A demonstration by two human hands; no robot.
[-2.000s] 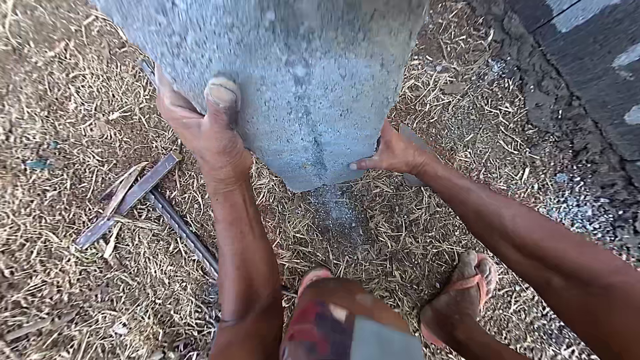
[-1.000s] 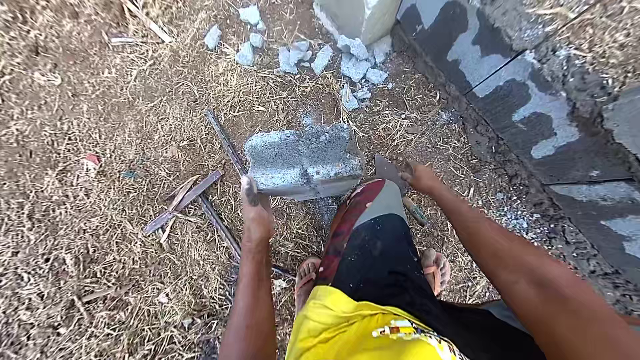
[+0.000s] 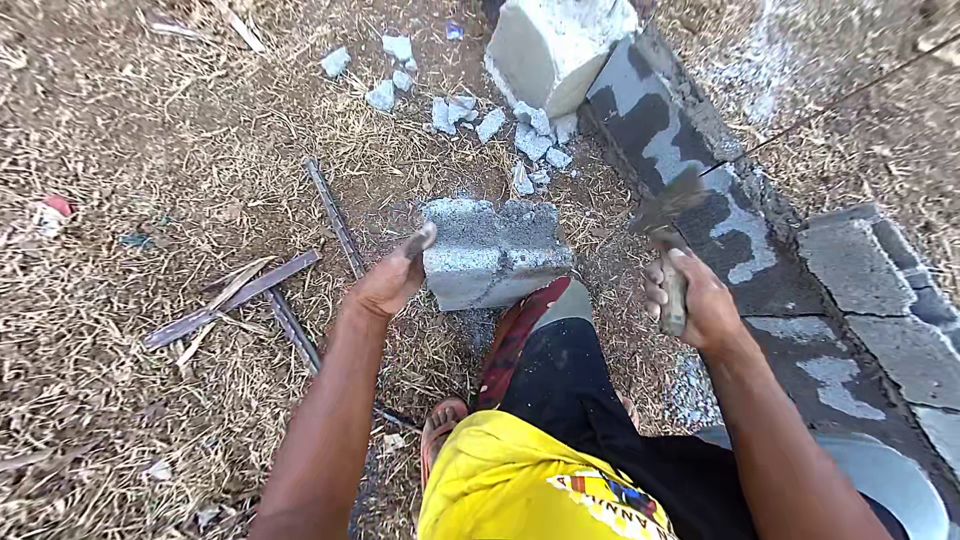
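Observation:
A piece of grey concrete block (image 3: pixel 495 255) with a rough broken top edge is at the middle of the view, by my raised knee. My left hand (image 3: pixel 394 277) is at its left side, thumb up against the edge; how firmly it grips is unclear. To the right of the block, my right hand (image 3: pixel 697 296) is closed around the wooden handle of a trowel (image 3: pixel 675 202). The trowel's blade is blurred and points up, over the edge of the block wall.
A laid course of concrete blocks (image 3: pixel 787 285) runs down the right, with a taut line (image 3: pixel 832 101) across it. Broken chunks (image 3: pixel 532 139) lie by a pale block (image 3: pixel 555 52) at the top. Metal bars (image 3: pixel 232 300) and wood strips lie left on straw-covered ground.
The concrete piece was held up close to the camera two seconds ago, and is lower since. My right hand has moved away from beside my knee to the right, with the trowel lifted.

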